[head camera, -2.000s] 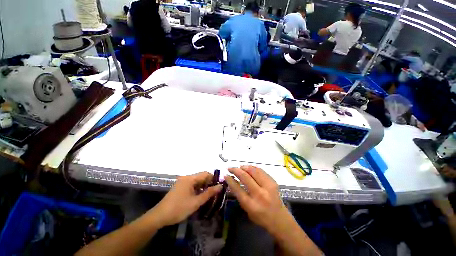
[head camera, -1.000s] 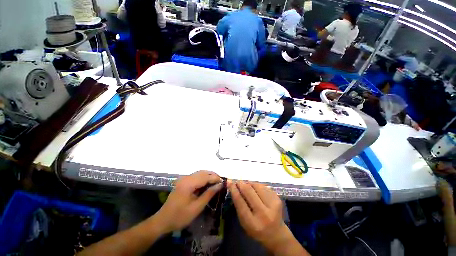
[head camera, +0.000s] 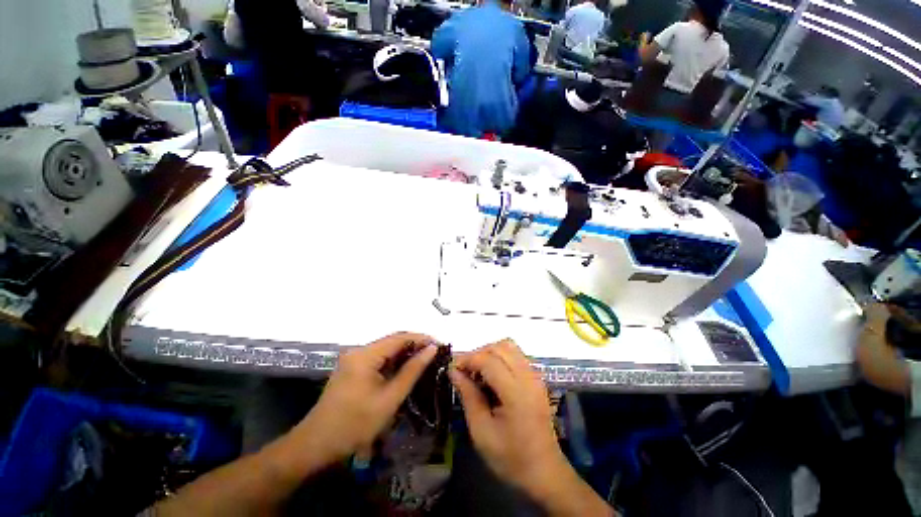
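My left hand (head camera: 376, 389) and my right hand (head camera: 502, 404) are close together at the table's front edge. Both pinch a dark zipper piece (head camera: 442, 366) between thumbs and fingertips; its lower part hangs below the edge in front of my lap. Any slider at the fingertips is too small to tell. The white sewing machine head (head camera: 606, 237) stands behind and to the right, with no work seen under its presser foot (head camera: 493, 252). Yellow and green snips (head camera: 589, 316) lie right of the needle.
Waiting zippers (head camera: 192, 247) curl over a blue sheet (head camera: 210, 224) at the table's left. A blue crate (head camera: 61, 434) stands at lower left. A white trough (head camera: 404, 146) runs behind the table. Another machine (head camera: 66, 182) is at left. A person's arm (head camera: 881, 353) shows at far right.
My hands stay at the front edge on the zipper piece. The fingertips, level and close a second ago, now hold its top end raised slightly. The person's arm at far right has moved further into view.
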